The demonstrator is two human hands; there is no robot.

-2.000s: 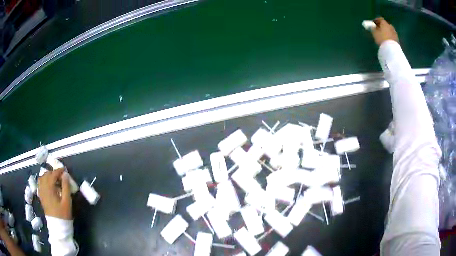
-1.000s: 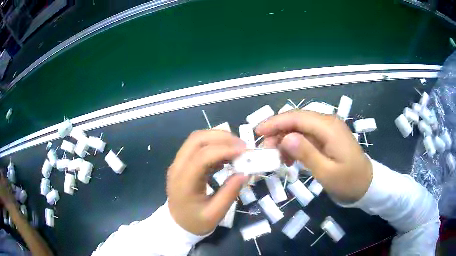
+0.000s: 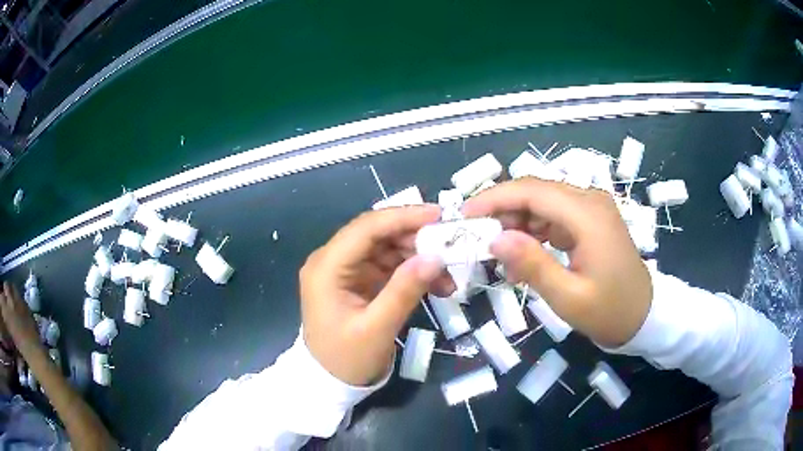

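A white plastic housing (image 3: 459, 240) is held level between both hands, above the heap; thin dark marks show on its face. My left hand (image 3: 365, 286) grips its left end with thumb and fingertips. My right hand (image 3: 563, 255) grips its right end the same way. Under and around the hands lies a heap of white stemmed pieces (image 3: 498, 345) on the dark tabletop. The hands hide the heap's middle. I cannot tell whether the held housing has a stem.
Set-aside pieces (image 3: 161, 284) lie at the left. Another person's forearm (image 3: 55, 380) is at the left edge beside more pieces. The conveyor side rail (image 3: 352, 141) and green belt (image 3: 379, 66) cross behind. White pieces (image 3: 736, 195) and clear plastic (image 3: 775, 286) are at the right.
My hands, earlier apart at the far left and over the belt at right, came together on a housing. Since then the housing's face has turned. The view has shifted slightly.
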